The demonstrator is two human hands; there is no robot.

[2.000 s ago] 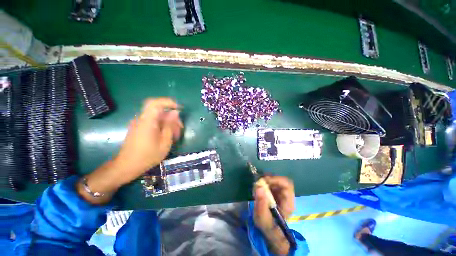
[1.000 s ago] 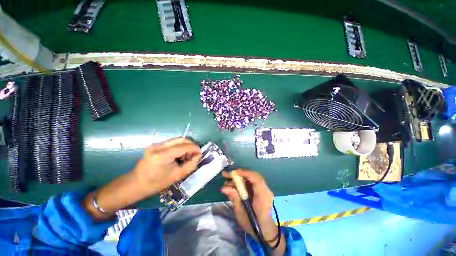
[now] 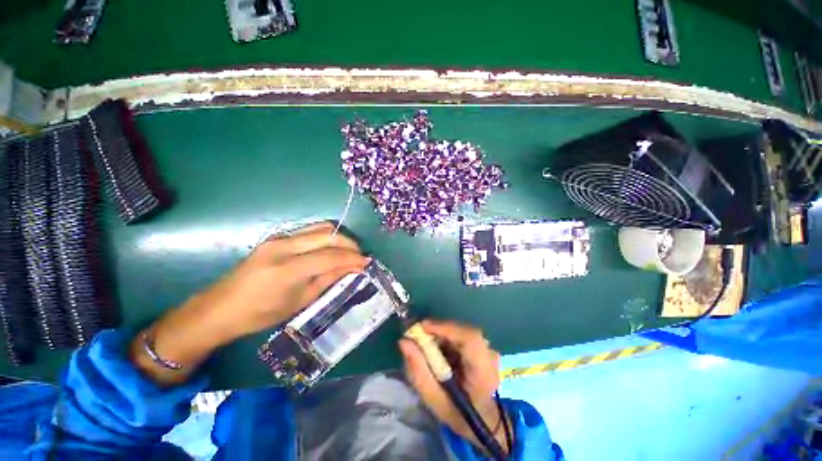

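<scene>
A silvery phone frame assembly (image 3: 338, 322) lies tilted near the bench's front edge, its upper right end raised to the right. My left hand (image 3: 287, 275) rests on its upper left edge, with a thin pale solder strand (image 3: 346, 209) sticking up from the fingers. My right hand (image 3: 455, 369) holds the soldering iron (image 3: 431, 353) by its tan grip. The iron's tip is at the assembly's right end; whether it touches cannot be told. A second phone assembly (image 3: 525, 252) lies flat to the right.
A heap of tiny purple and silver parts (image 3: 419, 171) lies mid-bench. Black ribbed rows (image 3: 59, 239) stand left. A fume fan (image 3: 622, 194), whitish cup (image 3: 662, 249) and tan pad (image 3: 703, 286) are right. Behind the worn rail (image 3: 360, 85), a green conveyor (image 3: 469, 36) carries more assemblies.
The assembly, flat and nearly level two seconds ago, has turned diagonally. My left hand has come down onto it. The iron has moved left to its right end. Conveyor assemblies have shifted in view.
</scene>
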